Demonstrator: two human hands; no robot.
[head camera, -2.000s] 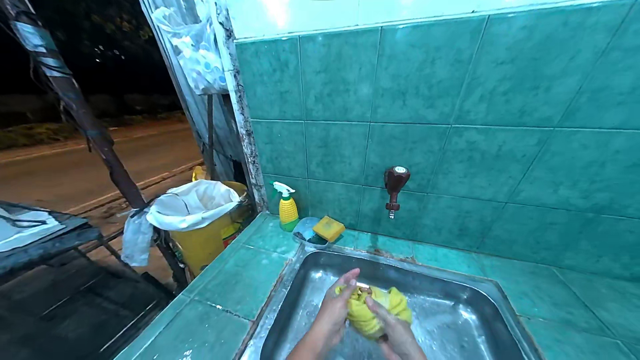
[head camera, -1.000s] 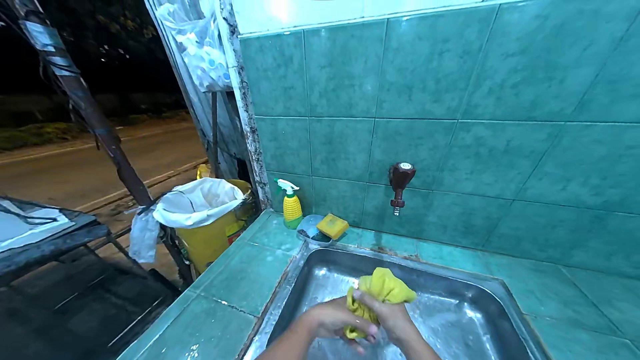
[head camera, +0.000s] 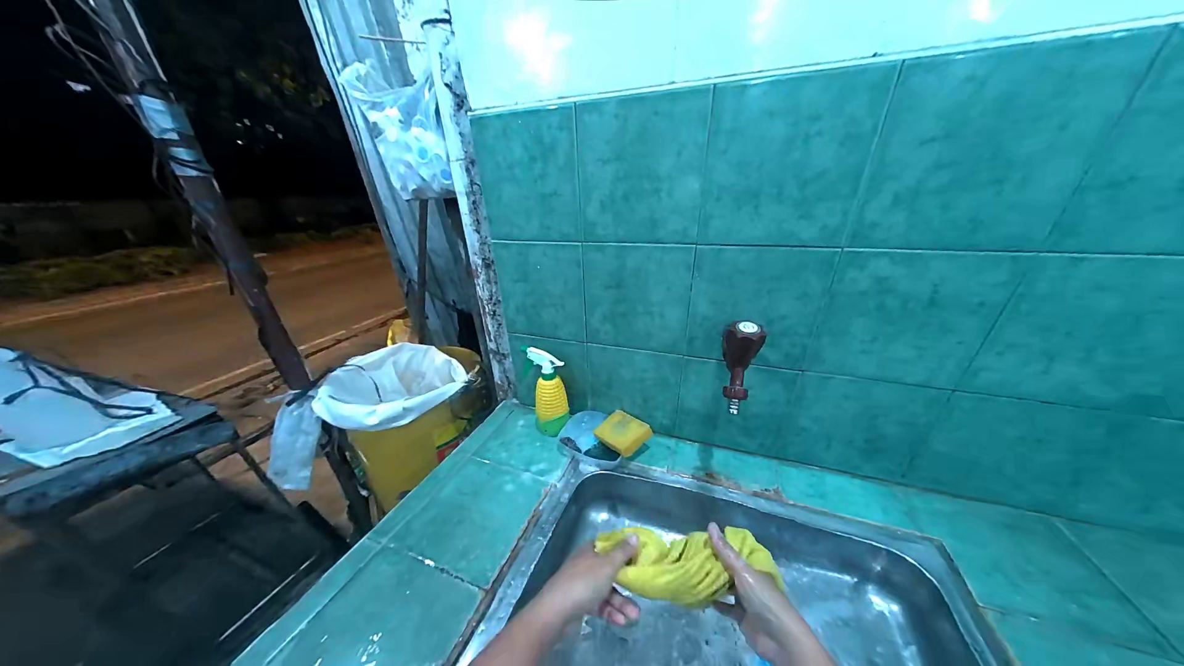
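A bunched yellow cloth (head camera: 683, 566) is stretched sideways between my two hands, above a stainless steel sink basin (head camera: 860, 606). My left hand (head camera: 592, 587) grips its left end, thumb on top. At the right end, my right hand (head camera: 754, 601) holds the cloth with the thumb pointing up along it. A dark red tap (head camera: 743, 347) sticks out of the tiled wall behind the basin; its spout is above and beyond the cloth.
Behind the sink's left corner are a yellow-green spray bottle (head camera: 550, 398), a plastic bowl (head camera: 585, 435) and a yellow sponge (head camera: 623, 433). A lined yellow bin (head camera: 398, 453) stands left of the green tiled counter (head camera: 444, 555). A dark table (head camera: 111, 458) is at far left.
The cloth was bunched up between my hands with an end sticking up; now it is drawn out sideways. My hands have moved apart to its two ends.
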